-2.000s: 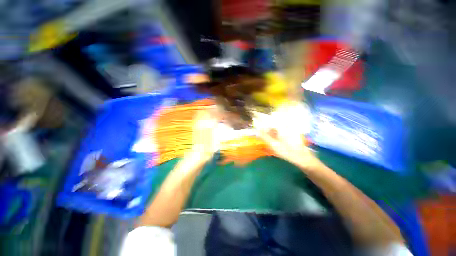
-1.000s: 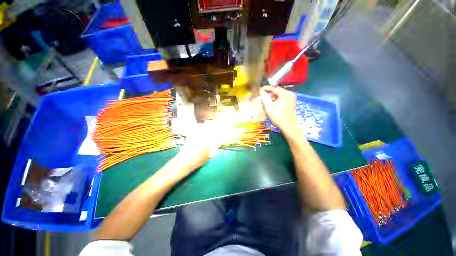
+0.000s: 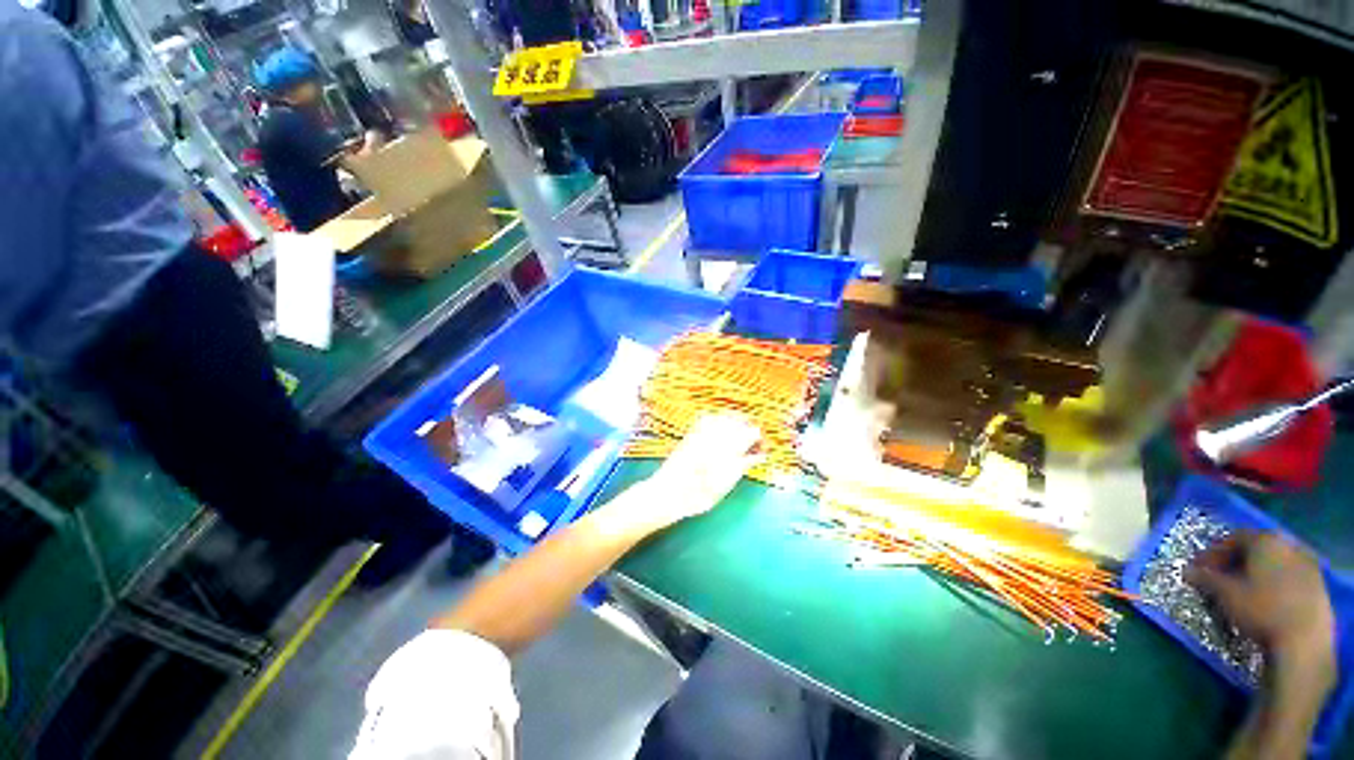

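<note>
My left hand [image 3: 710,463] lies at the front edge of the big pile of orange wires [image 3: 735,379]; its fingertips are overexposed, so its grip is unclear. My right hand [image 3: 1274,597] is over the shallow blue terminal tray [image 3: 1296,538], fingers down at the silvery terminals [image 3: 1184,552]; whether it pinches one is hidden. A smaller fanned group of orange wires [image 3: 1025,572] lies in front of the terminal crimping machine [image 3: 980,389]. No hand is at the machine.
A large blue bin [image 3: 587,297] with plastic bags stands left of the wires, a small blue bin [image 3: 787,315] behind. A red bin [image 3: 1262,389] and a work lamp [image 3: 1247,431] are near the tray. A standing person [image 3: 89,253] is at far left.
The view has swung left. My left hand has moved from in front of the machine to the big wire pile; my right hand has moved from beside the machine to the terminal tray.
</note>
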